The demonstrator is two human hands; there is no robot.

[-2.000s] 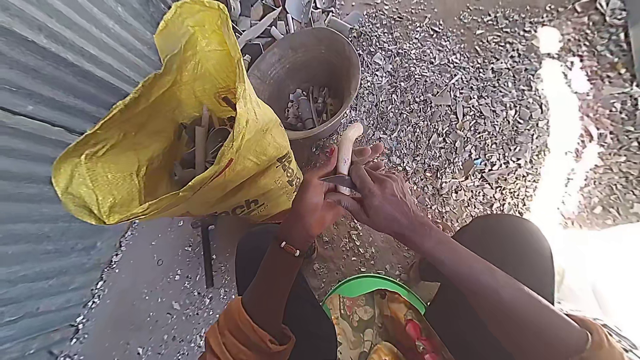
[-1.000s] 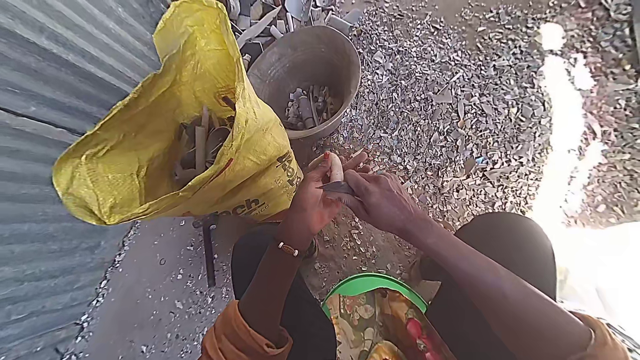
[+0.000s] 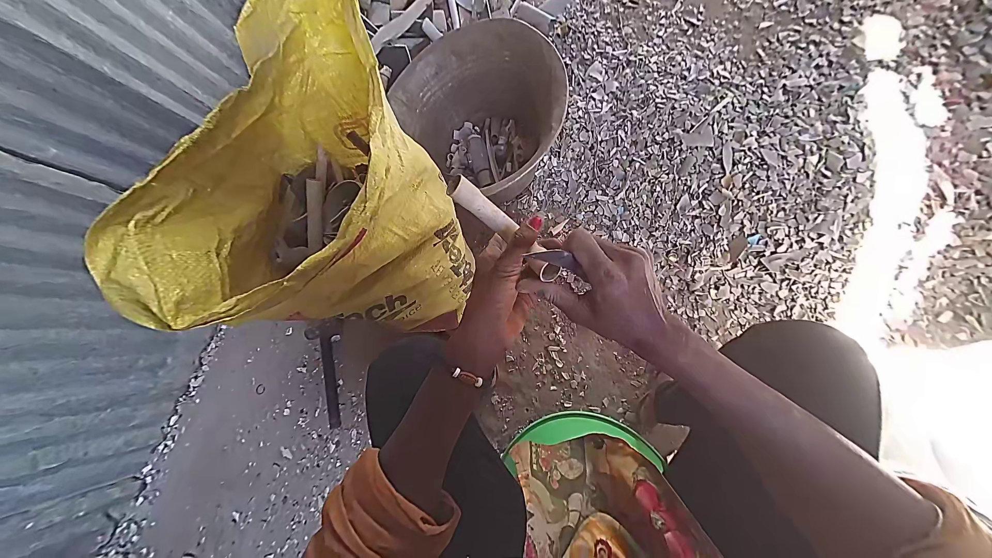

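My left hand [image 3: 496, 298] is closed around a pale plastic pipe piece [image 3: 487, 208], whose far end points up and left toward the bucket. The pipe's near end is an open ring facing my right hand [image 3: 616, 291]. That hand grips a dark knife blade [image 3: 554, 260], which lies against the pipe near this ring. The knife's handle is hidden in the fingers. Just left of my hands stands a yellow woven sack [image 3: 403, 232], its mouth open on pale pipe scraps [image 3: 314, 213].
A grey bucket [image 3: 542, 155] with small pieces inside stands beyond my hands. Plastic fragments [image 3: 744, 170] cover the ground. Corrugated metal sheeting [image 3: 70, 310] runs along the left. A green-rimmed container [image 3: 581, 422] and patterned cloth [image 3: 566, 480] lie between my knees.
The pipe piece has changed its angle in my left hand: it pointed upward two seconds ago and now slants up-left, with a ring-shaped end showing. The knife remains in my right hand.
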